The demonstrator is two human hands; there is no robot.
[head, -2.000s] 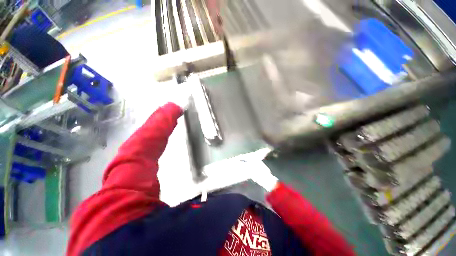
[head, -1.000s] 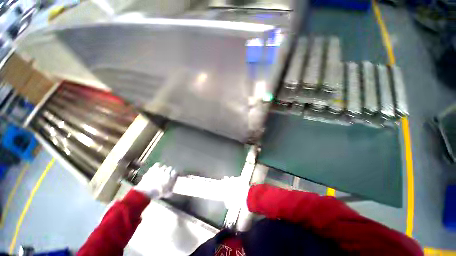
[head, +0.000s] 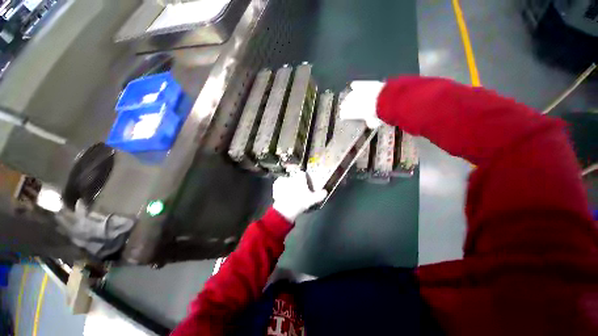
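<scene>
My left hand (head: pixel 295 194), in a white glove, is shut on the near end of a long silver strip fixture (head: pixel 339 152). My right hand (head: pixel 362 104), also white-gloved, holds its far end. The fixture is tilted diagonally across a row of similar strip fixtures (head: pixel 267 115). The row lies side by side on a dark green table (head: pixel 347 230). The held fixture covers part of the row. My fingertips are partly hidden by the fixture and blur.
A steel machine cover (head: pixel 197 131) stands left of the row, with a green light (head: pixel 155 208). Blue bins (head: pixel 145 121) and a crumpled grey cloth (head: pixel 101 231) lie on it. A metal tray (head: pixel 187 16) is at the top. A yellow floor line (head: pixel 467 42) runs beyond the table.
The view has turned right. Both hands have moved from the green surface beside the roller conveyor to the row of fixtures, with a strip fixture now held diagonally over it.
</scene>
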